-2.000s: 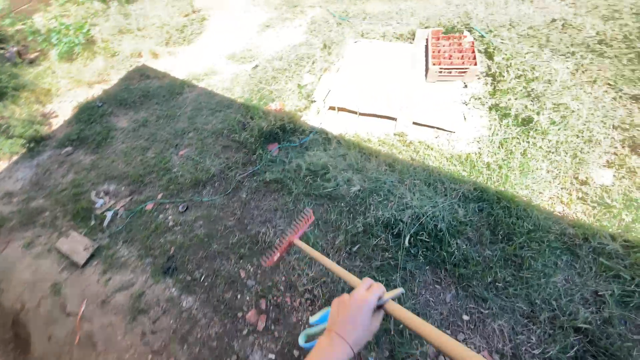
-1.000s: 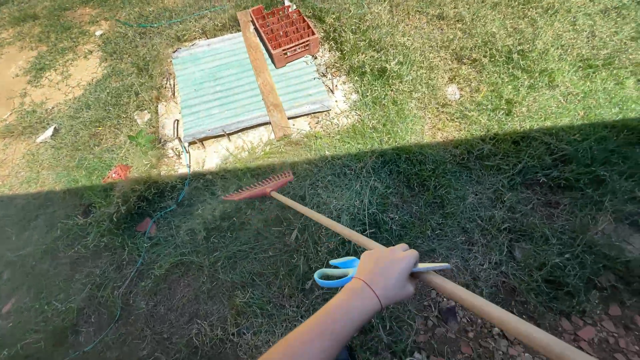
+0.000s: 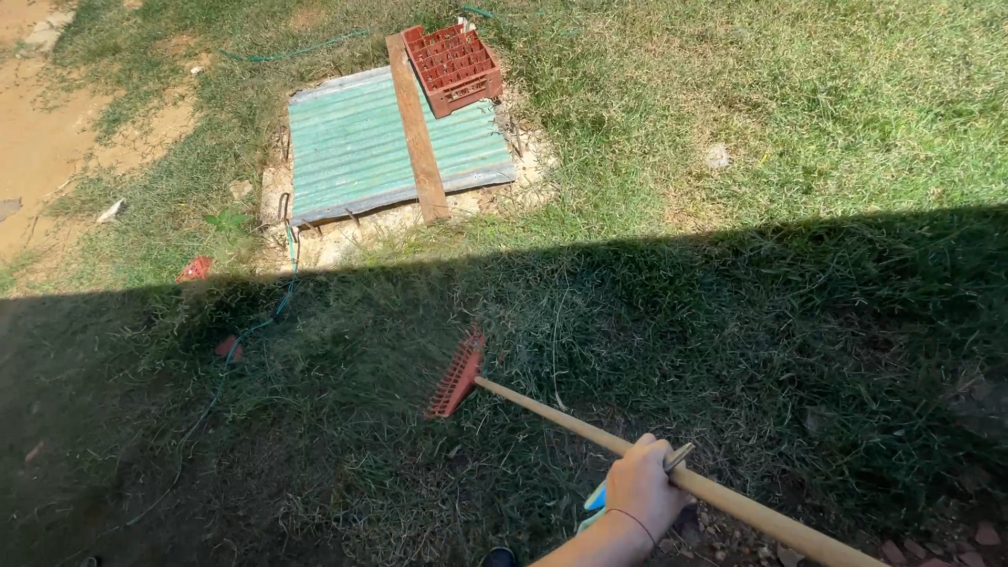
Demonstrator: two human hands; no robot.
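Observation:
My left hand (image 3: 646, 488) is closed around the wooden handle of a rake, palm over the shaft, with a thin band on the wrist. Scissors are held in the same grip: a bit of their blue and pale green handles (image 3: 596, 500) shows left of the hand, and the metal tip shows on its right. Up and left of the hand, the red toothed rake head (image 3: 458, 374) lies on shaded grass, its teeth towards the left. The shaft (image 3: 756, 508) runs out of view at the lower right. My right hand is not in view.
A green corrugated sheet (image 3: 354, 150) lies on a pale slab, with a wooden plank (image 3: 419, 142) and a red plastic crate (image 3: 457, 71) on it. A thin green line (image 3: 276, 315) crosses the grass. Broken red pieces (image 3: 913, 547) lie at the lower right.
The rake head has moved nearer and turned, from lying crosswise near the shade's edge to slanting in the shaded grass. The left hand keeps its hold on the shaft and scissors.

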